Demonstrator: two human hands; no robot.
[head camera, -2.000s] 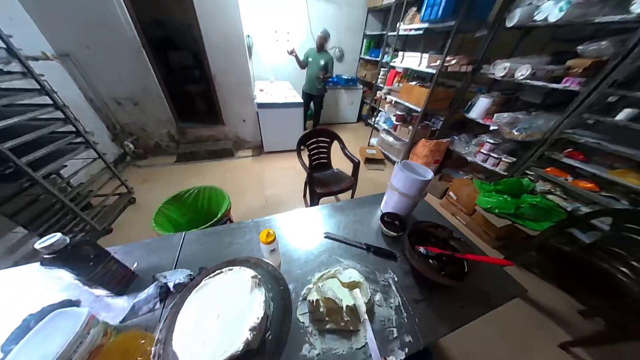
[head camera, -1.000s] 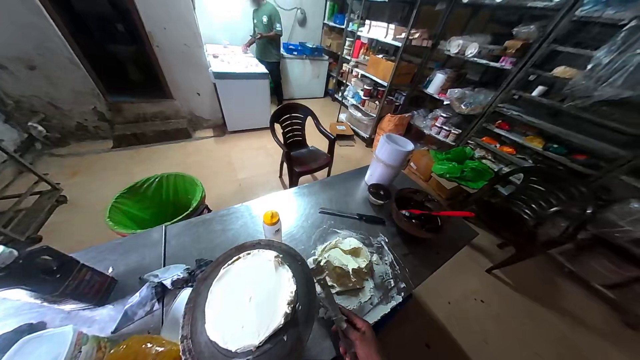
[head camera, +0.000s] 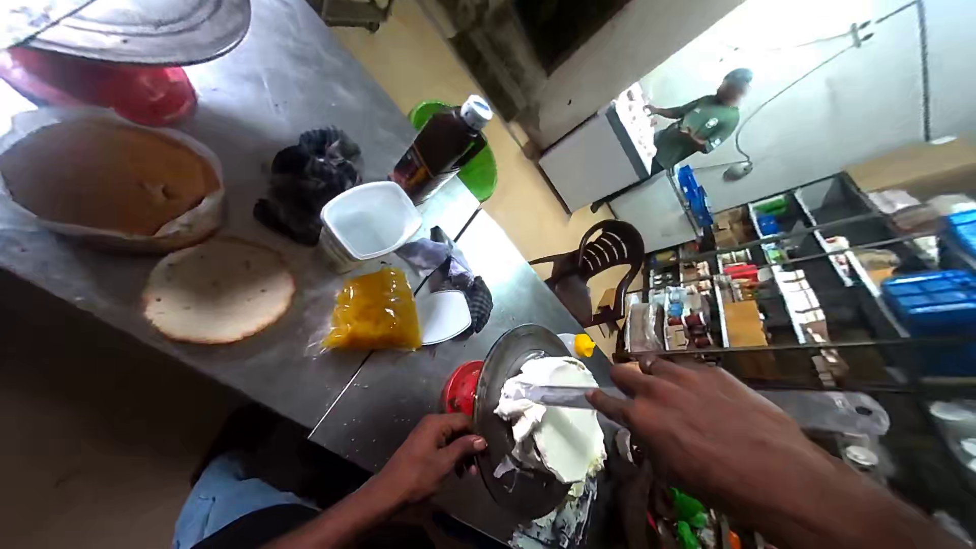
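Observation:
My right hand (head camera: 679, 404) grips a spatula (head camera: 564, 396) with a pale translucent handle, its blade lying in white cream (head camera: 560, 427). The cream covers a cake-like round on a dark turntable (head camera: 499, 450) with a red base (head camera: 461, 387). At the turntable's near left rim, my left hand (head camera: 438, 454) holds the edge between thumb and fingers. A bottle with a yellow cap (head camera: 584, 345) stands just beyond the plate. More cream is smeared on the table below the turntable. What lies beneath the cream is hidden.
On the steel table (head camera: 305, 84) are a round cake layer (head camera: 219, 290), a larger cake in paper (head camera: 107, 179), a bag of yellow filling (head camera: 375, 311), a white tub (head camera: 371, 219), a dark bottle (head camera: 438, 152) and black cloth (head camera: 309, 179). Beyond are a chair (head camera: 610, 263), shelves and a person (head camera: 701, 126).
Both hands are now at the turntable; one second ago only one hand showed, beside it. The spatula now lies in the cream on top. The view has swung and tilted strongly.

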